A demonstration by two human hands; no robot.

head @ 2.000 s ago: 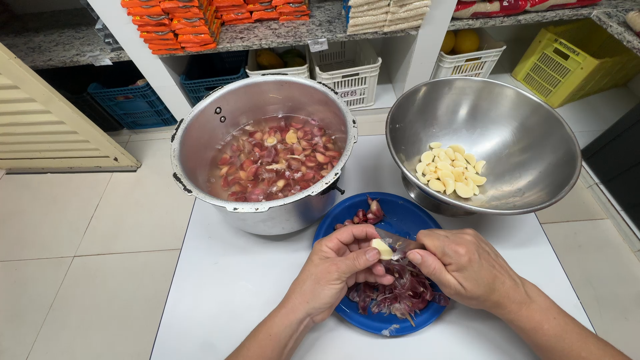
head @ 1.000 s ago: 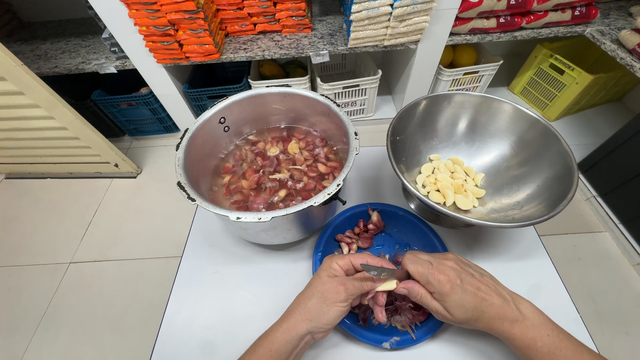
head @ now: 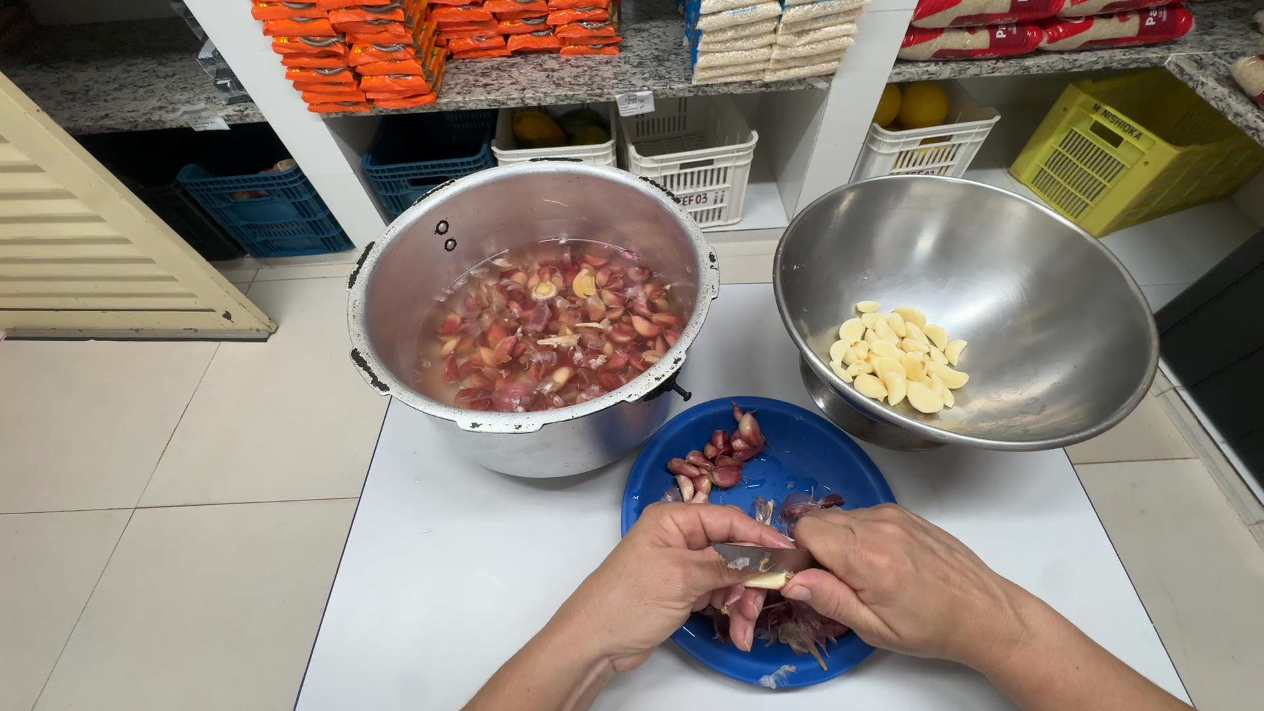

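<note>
Above a blue plate (head: 859,464), my left hand (head: 681,568) pinches a garlic clove (head: 767,581), pale where it is peeled. My right hand (head: 894,578) grips a knife (head: 760,557), its handle hidden in the fingers and its blade lying against the clove. Unpeeled reddish cloves (head: 721,459) rest at the plate's upper left, and loose skins (head: 795,627) lie under my hands. Behind the plate to the left stands a metal pot (head: 553,439) of unpeeled cloves in water. Peeled cloves (head: 899,357) sit in a steel bowl (head: 1037,296) at the right.
All of this stands on a white table (head: 434,592). Beyond it are shelves with orange packets (head: 365,49), white packets (head: 770,39), blue crates (head: 267,207), white crates (head: 691,163) and a yellow-green crate (head: 1136,148). A cream louvred panel (head: 109,227) stands at the left.
Two seconds ago the clove was held up with its broad pale side showing; now it lies lower, flat along the blade. Both hands remain over the plate. The view has shifted slightly.
</note>
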